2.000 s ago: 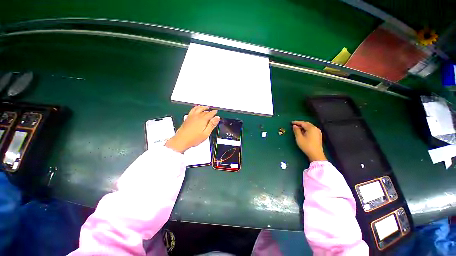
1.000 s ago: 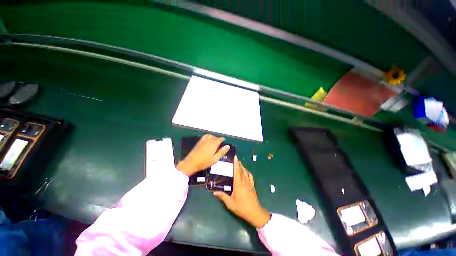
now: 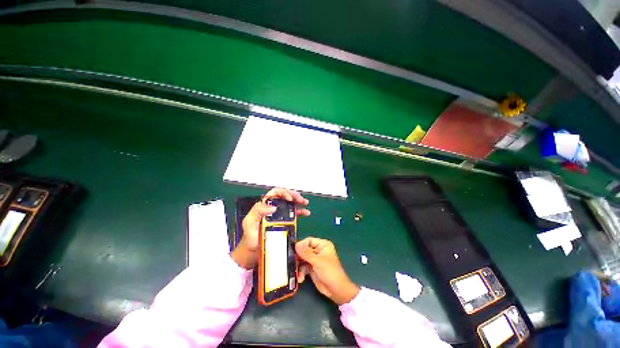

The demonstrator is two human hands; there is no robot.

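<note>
An orange-rimmed phone housing (image 3: 277, 258) is held up over the bench, its open inside facing me, camera end at the top and a white area in the middle. My left hand (image 3: 253, 228) grips its upper left side, with fingers behind and around the top. My right hand (image 3: 325, 266) is at its right edge, thumb and forefinger together; whether they pinch something is not clear. A display assembly with a white face (image 3: 207, 234) lies to the left. A dark slab (image 3: 243, 207) lies partly hidden behind my left hand.
A white board (image 3: 289, 155) lies behind. A long black tray (image 3: 435, 221) on the right holds two orange housings (image 3: 470, 289). Small bits (image 3: 364, 259) and a white scrap (image 3: 408, 287) lie between. Another tray (image 3: 51, 197) is at left. A blue sleeve (image 3: 586, 309) shows at right.
The orange-rimmed housing is now raised in my left hand, facing me; before, both hands were on dark slabs on the bench. My right hand has shifted to the housing's right edge. The view has shifted slightly.
</note>
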